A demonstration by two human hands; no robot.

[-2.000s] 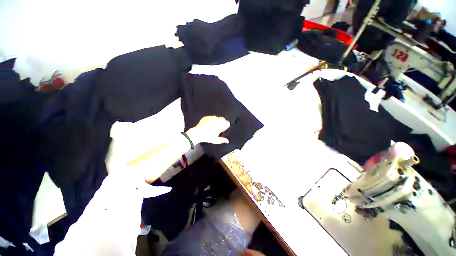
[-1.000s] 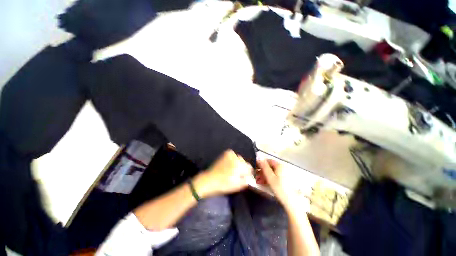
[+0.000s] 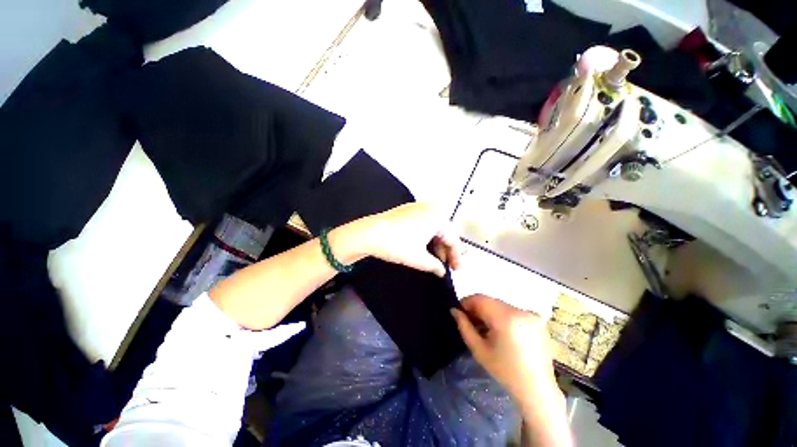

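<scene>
A black cut panel (image 3: 406,306) lies across the table's front edge and hangs down over my lap. My left hand (image 3: 418,240), with a dark green bracelet at the wrist, pinches the panel's right edge. My right hand (image 3: 502,336) grips the same edge a little lower, the fingertips close to the left ones. Part of the edge is hidden by the fingers. The white sewing machine (image 3: 603,140) stands to the right, its needle area beyond my hands; the cloth is not under the presser foot.
Stacked black panels (image 3: 240,131) lie at the left. More dark cloth (image 3: 516,57) lies behind the machine head, and a dark heap (image 3: 699,375) at the lower right. Metal snips (image 3: 648,262) lie on the machine bed.
Both hands still hold black cloth; the panel now hangs lower over my lap, apart from the left stack. My right hand has moved slightly down and right of the left.
</scene>
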